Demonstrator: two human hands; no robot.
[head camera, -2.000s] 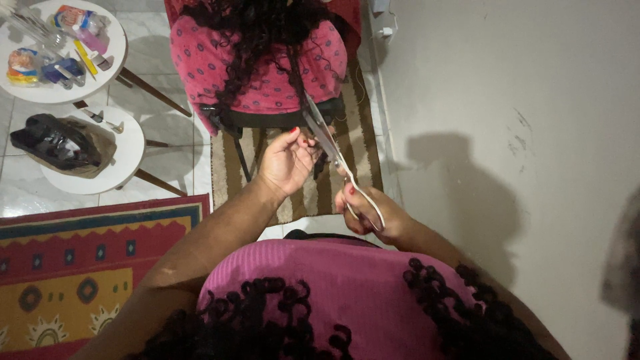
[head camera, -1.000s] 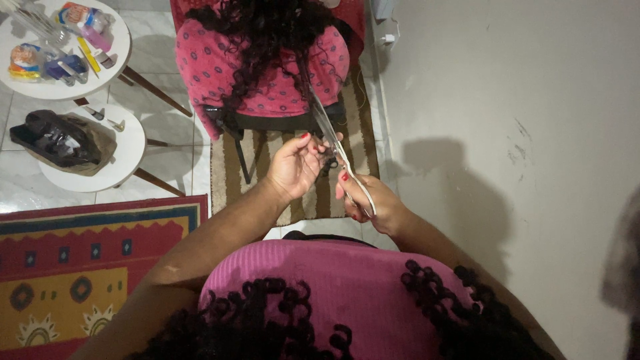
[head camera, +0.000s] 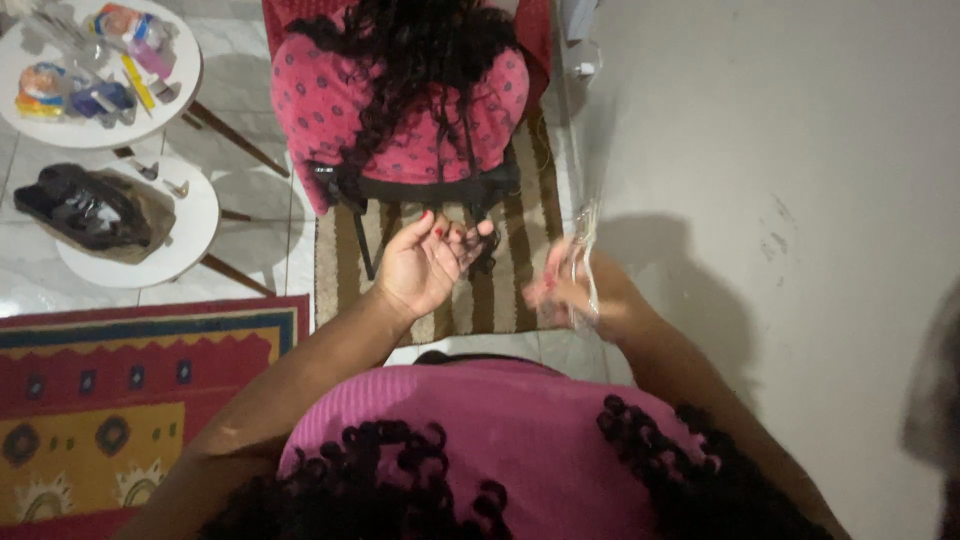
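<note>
My left hand (head camera: 431, 259) is palm up behind the seated person's chair, its fingertips pinching the lower end of a thin lock of dark curly hair (head camera: 471, 142). More dark curly hair (head camera: 420, 52) of that person hangs over the pink patterned cloth (head camera: 322, 105) on the chair back. To the right, my right hand (head camera: 581, 292) holds metal scissors (head camera: 589, 217), blurred by motion, with the blades pointing up along the wall. The scissors are apart from the hair, and their blades are too blurred to tell whether they are spread.
At the upper left, a white round table (head camera: 97, 139) bears plastic packages and a yellow comb-like item. A lower white stool (head camera: 202, 225) holds a black plastic bag (head camera: 97, 214). A striped rug (head camera: 517, 300) lies under the chair, and a grey wall (head camera: 787, 150) rises close on the right.
My right hand has moved right with the scissors, away from the lock and my left hand. The left hand has stayed near the hair's lower end.
</note>
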